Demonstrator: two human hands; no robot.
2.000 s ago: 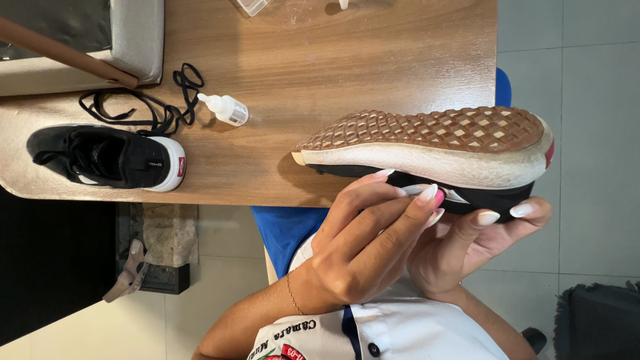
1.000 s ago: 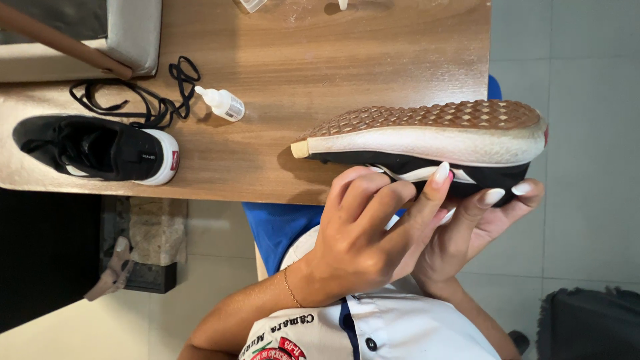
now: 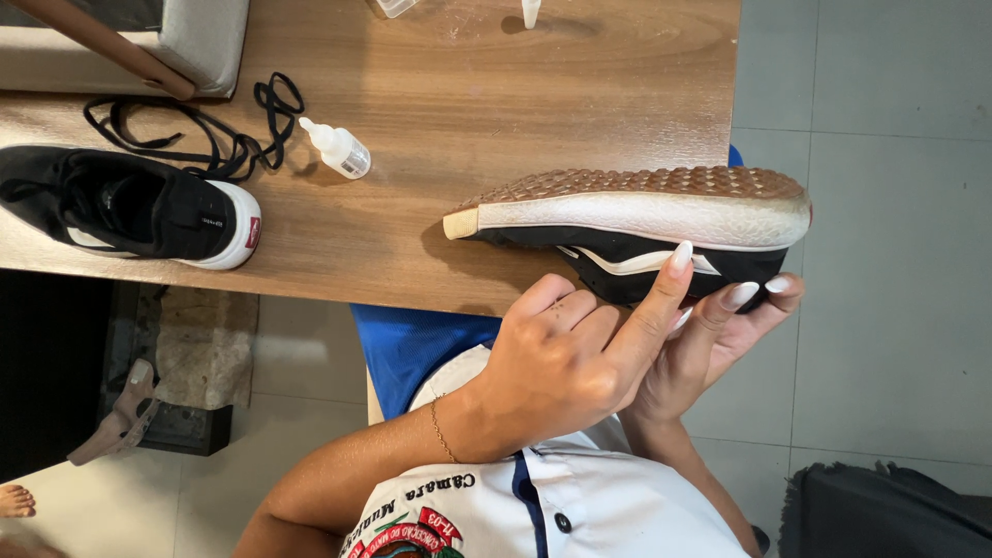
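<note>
A black shoe (image 3: 612,271) with a white side stripe, a whitish midsole and a brown waffle-textured sole is turned with its sole away from me. My right hand (image 3: 682,372) holds it from below near its red-tabbed end. The index fingertip of my left hand (image 3: 570,360) rests on the side stripe. That hand's other fingers are curled, and its thumb is near the shoe's upper. At the far left, a matching black shoe (image 3: 132,205) stands on the table. A small white dropper bottle (image 3: 345,153) lies near black shoelaces (image 3: 225,151).
The wooden table (image 3: 496,101) ends just in front of me. At its upper left is a light padded object (image 3: 203,46) with a brown strip. A white nozzle (image 3: 531,12) and a clear container (image 3: 397,6) are at the far edge. Dark fabric (image 3: 891,515) lies at lower right.
The left index finger has straightened along the stripe. The shoe has tilted, so less of its sole and more of its side stripe show.
</note>
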